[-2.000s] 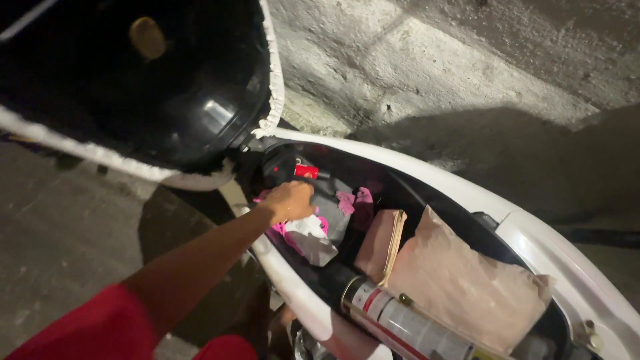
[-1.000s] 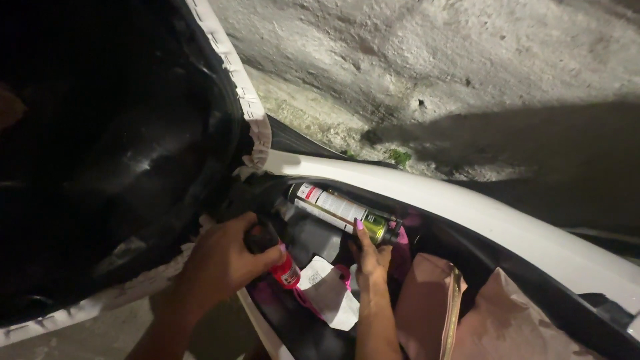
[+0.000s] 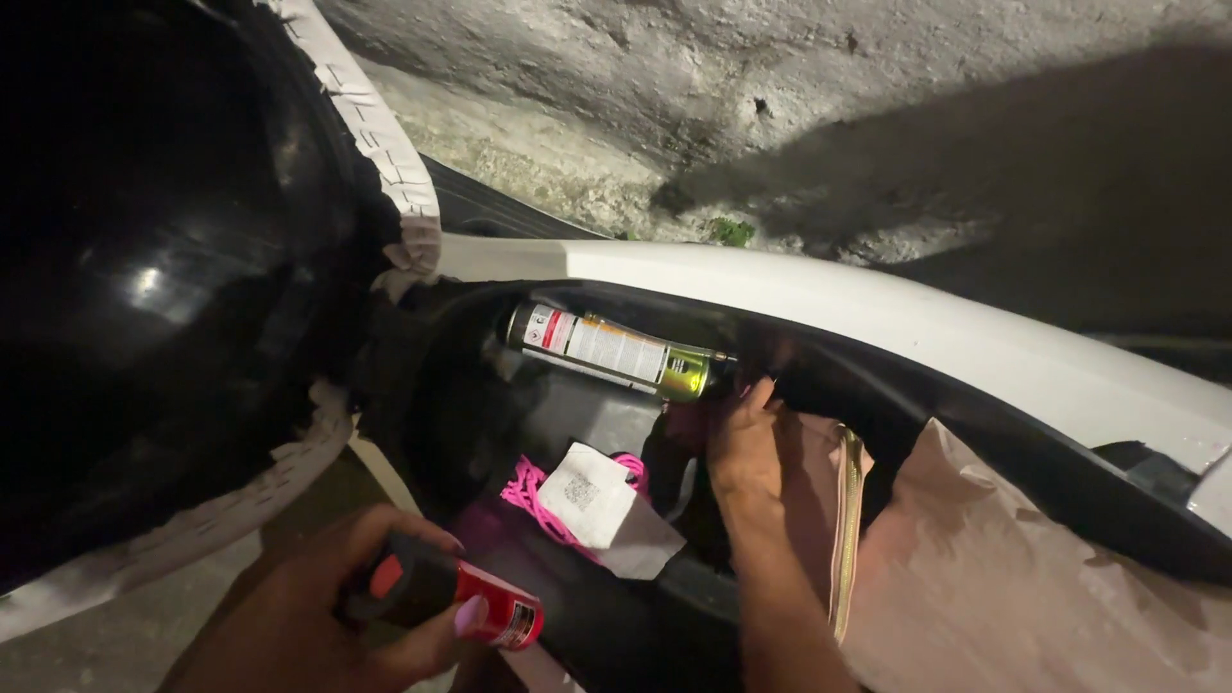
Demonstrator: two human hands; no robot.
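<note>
My left hand (image 3: 385, 597) holds a small red can with a black cap (image 3: 496, 606) at the lower left, over the near rim of a scooter's under-seat compartment (image 3: 597, 423). My right hand (image 3: 751, 443) reaches into the compartment, just right of a larger spray can (image 3: 616, 351) lying along the far wall; its fingertips are in shadow, so its hold cannot be told. A thin straw lies along the spray can. Between the hands sit pink cord (image 3: 534, 496) and a white tag (image 3: 582, 491) with a printed code.
The raised seat, black underside showing (image 3: 173, 250), fills the left. A pink zippered pouch (image 3: 818, 500) and a large pale pink bag (image 3: 1020, 568) fill the compartment's right part. White bodywork (image 3: 770, 279) borders it, with a rough wall (image 3: 597, 67) behind.
The red can, low in the compartment two seconds ago, is now held up at the near rim by my left hand. My right hand has shifted off the larger spray can's body.
</note>
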